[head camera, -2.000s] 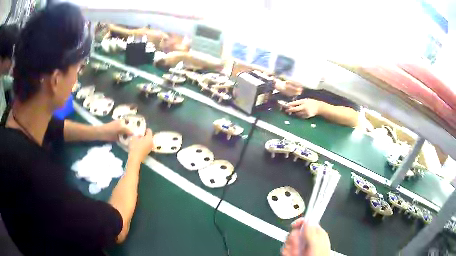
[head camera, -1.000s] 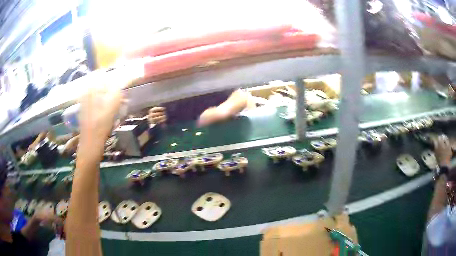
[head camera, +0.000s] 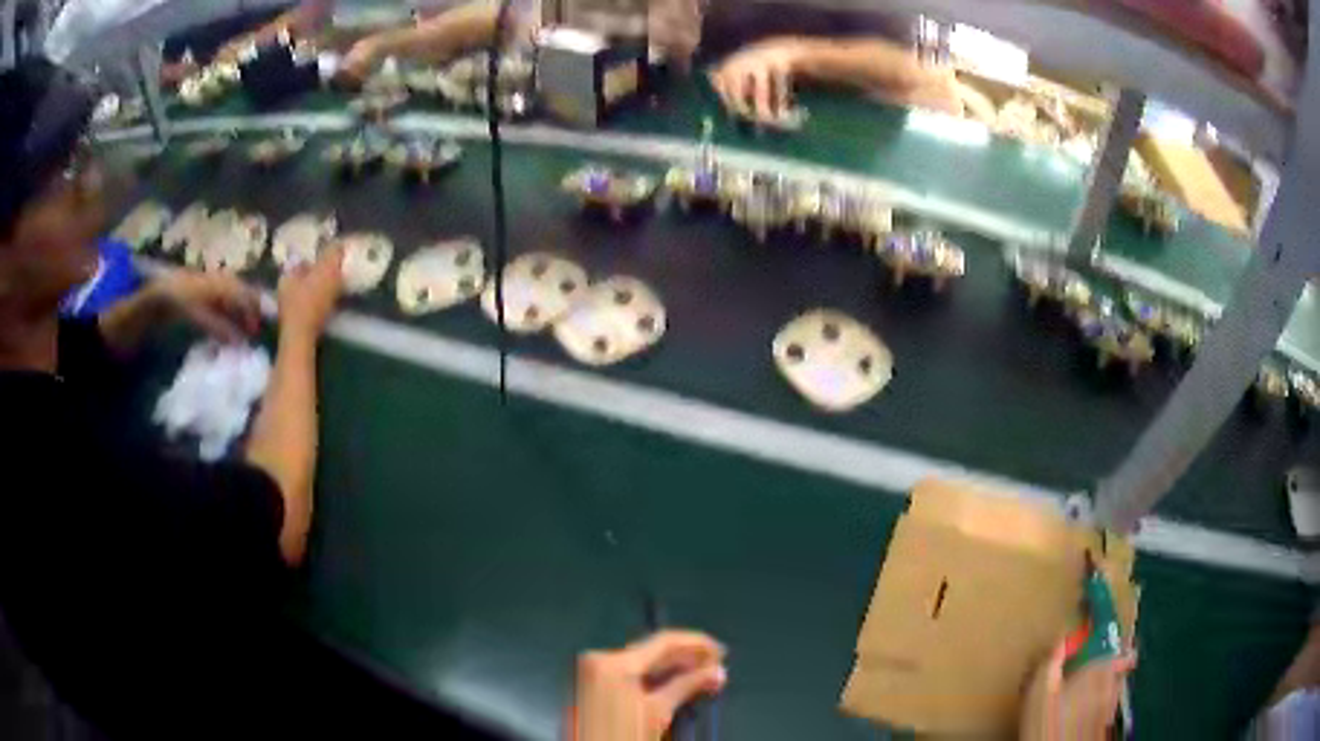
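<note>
My right hand is closed around the green glue gun with a red trigger, at the right edge of a brown cardboard sheet. Its fingers are partly blurred. My left hand is at the bottom centre, fingers curled, cut off by the frame edge. A thin dark thing shows just above it and something dark below its fingers; I cannot tell whether it is gripped. A cream plastic cover with dark holes lies on the belt ahead, apart from two overlapping covers to its left.
A worker in black sits at left, hands near covers and a pile of white pieces. A black cord hangs in front. A pale rail borders the belt; a grey post slants at right. Wired half-assemblies stand across the belt.
The view has swung back left and down. The raised arm is gone from view, and both hands are now low. The glue gun, earlier lying on the cardboard, is now in my right hand. The white sticks are out of view.
</note>
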